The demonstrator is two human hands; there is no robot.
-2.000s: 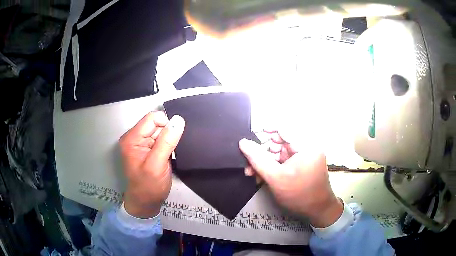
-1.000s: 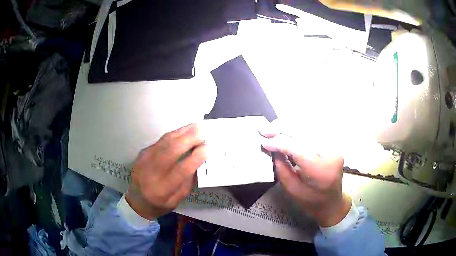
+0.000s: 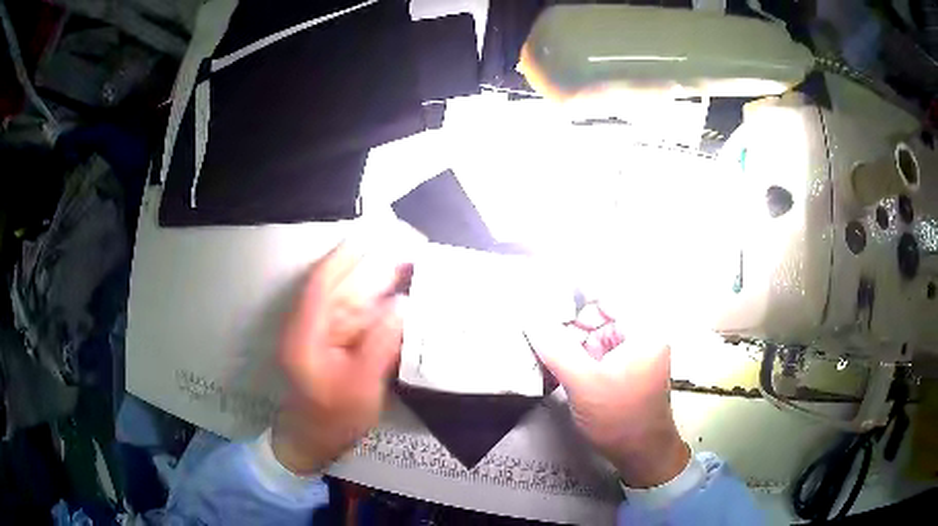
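A white-faced, hand-sized panel (image 3: 471, 344) lies over a black cut piece (image 3: 473, 426), whose corners show above and below it. My right hand (image 3: 617, 396) pinches the panel's right edge, thumb on top; its fingertips are partly lost in glare. My left hand (image 3: 345, 354) is blurred at the panel's left edge, with fingers bent, and its hold on the edge is unclear. The panel's underside is hidden.
Large black pieces (image 3: 298, 134) with white strips lie at the back left. The cream sewing machine (image 3: 787, 216) stands right, under a glaring lamp (image 3: 669, 51). Black-handled scissors (image 3: 835, 478) lie at the front right. A printed ruler (image 3: 514, 478) runs along the table front.
The panel showed its black face two seconds ago and now shows its white face. My left hand has blurred with motion at the left edge. The camera view has shifted.
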